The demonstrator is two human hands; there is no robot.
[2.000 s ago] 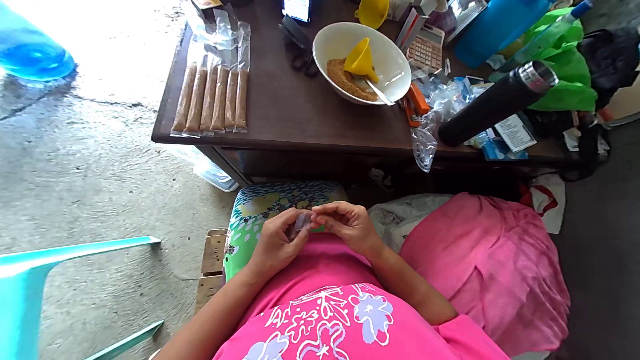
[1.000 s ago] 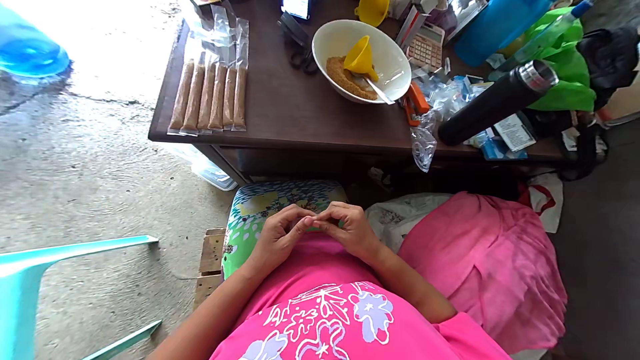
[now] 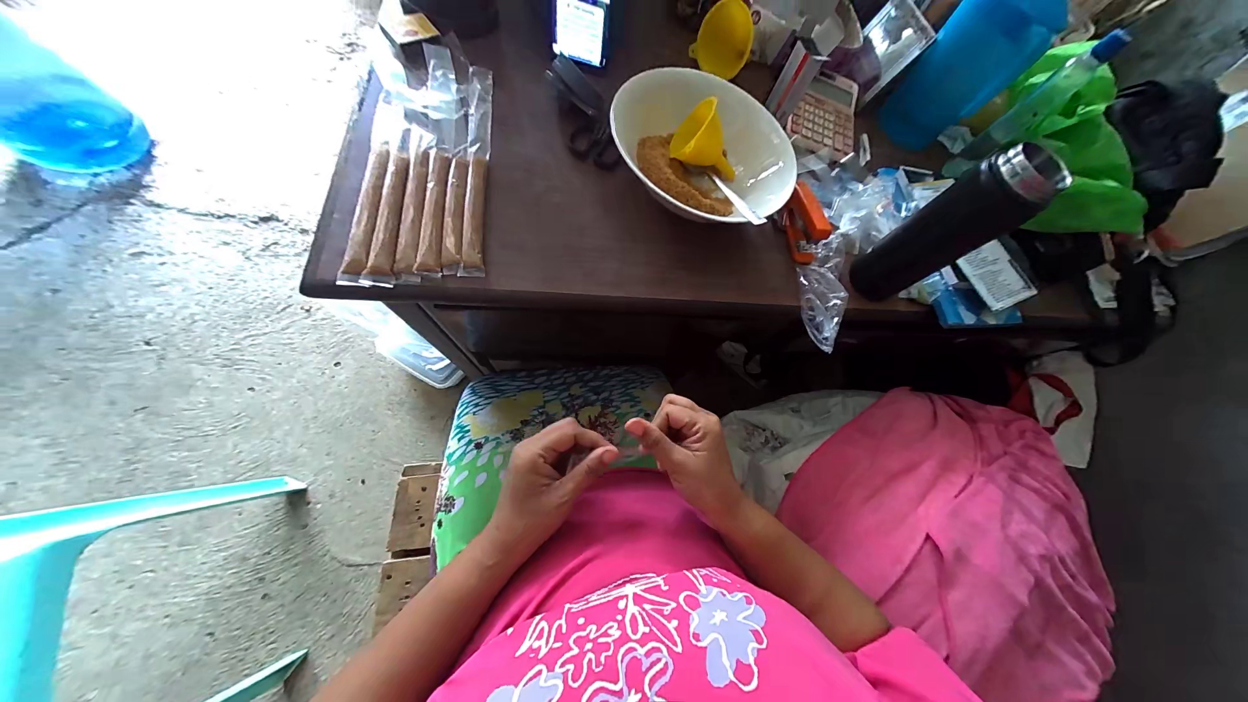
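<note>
Over the lap, my left hand point(image 3: 546, 478) and my right hand point(image 3: 690, 453) face each other, slightly apart, thumbs and fingers pinched. A faint bit of clear plastic point(image 3: 629, 450) shows between the fingertips; its shape is hard to make out. Several slim clear plastic bags of brown powder point(image 3: 414, 210) lie side by side on the table's left end, their upper parts unfilled. A white bowl point(image 3: 770, 146) holds more brown grainy powder point(image 3: 668, 171), a yellow funnel point(image 3: 697, 135) and a spoon point(image 3: 736, 200). Neither hand touches the bowl or the filled bags.
On the dark table point(image 3: 585, 258) are scissors point(image 3: 590, 141), a phone point(image 3: 582, 29), a second yellow funnel point(image 3: 723, 39), an orange stapler point(image 3: 807, 222), loose plastic bags point(image 3: 824, 292), a calculator point(image 3: 827, 115) and a black flask point(image 3: 955, 224). A patterned cushion point(image 3: 507, 409) lies beyond my hands.
My hands, close together with fingertips meeting a second ago, have moved slightly apart. The bags of powder and the bowl stay in place on the table.
</note>
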